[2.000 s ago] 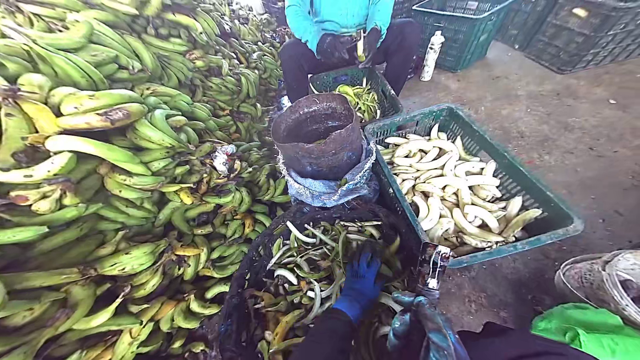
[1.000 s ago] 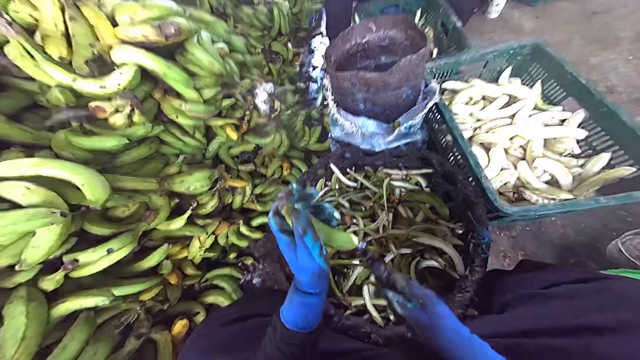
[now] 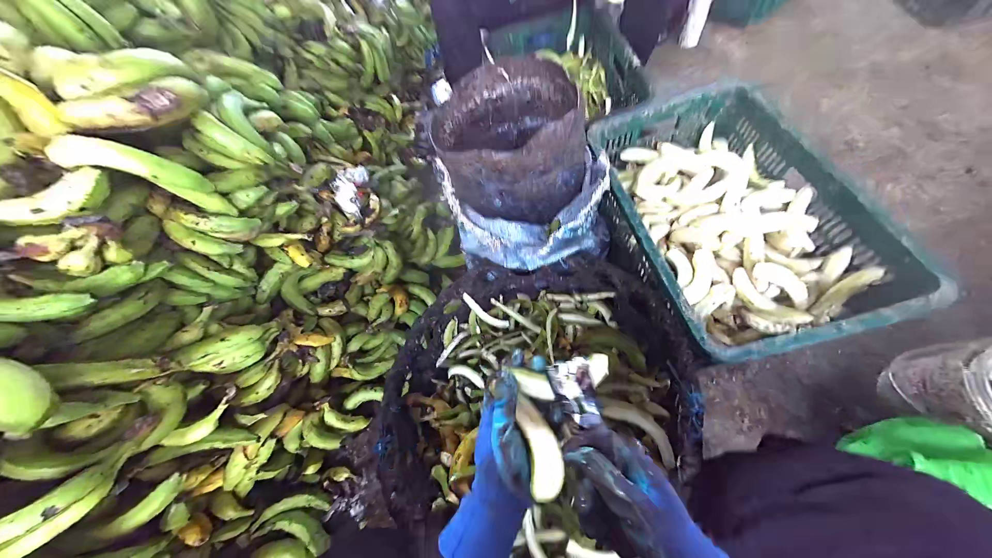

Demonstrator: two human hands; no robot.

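Observation:
My left hand [image 3: 496,457], in a blue glove, holds a partly peeled plantain [image 3: 541,449] whose pale flesh shows. Close by on the right, my right hand [image 3: 620,480], in a dark-stained blue glove, grips a metal peeling tool [image 3: 575,391], its head against or beside the fruit. Both hands are over a dark round basket [image 3: 411,364] that holds peel strips [image 3: 635,418]. Peeled plantains [image 3: 728,217] lie in a green plastic crate [image 3: 860,194] to the right of the basket.
A big heap of green plantains [image 3: 194,341] fills the left side. Beyond the basket stands a dark open container [image 3: 511,155] wrapped in a sack. Another person's dark-clothed legs [image 3: 457,39] are behind it. A bucket [image 3: 945,384] and green cloth [image 3: 922,449] lie at right.
The plantain in my left hand was mostly green one second ago; its pale flesh now shows. Two seconds ago my left hand was reaching into the basket. The view has shifted.

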